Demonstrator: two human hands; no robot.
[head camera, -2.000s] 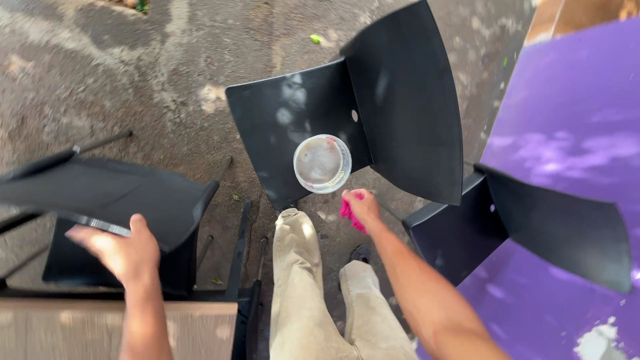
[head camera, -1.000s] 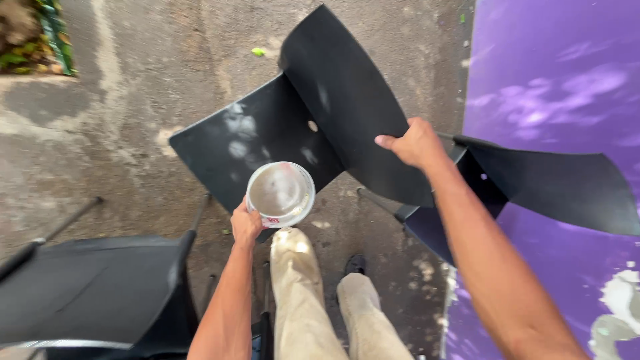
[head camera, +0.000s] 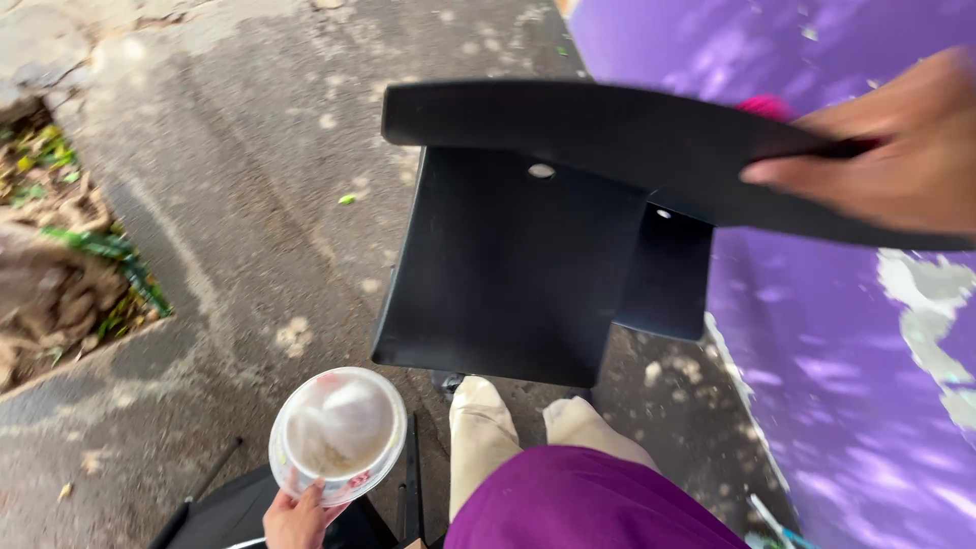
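Observation:
My left hand grips the near rim of a round plastic tub with a translucent lid, held to the left of my legs. At the upper right, my right hand is closed on the top of the backrest of a black chair, fingers on one side and thumb on the other. Something bright pink shows behind the backrest beside my fingers. The chair's seat lies in front of my feet. Part of a second black chair is visible behind it.
A purple wall with peeling white patches runs along the right. At the left is a planting bed with dry leaves and a concrete edge. Another black chair stands at the lower left. Rough pavement lies between.
My left hand, earlier at the other chair, has lifted the tub off the seat and moved it left. My right hand has taken hold of the backrest, and the chair has turned.

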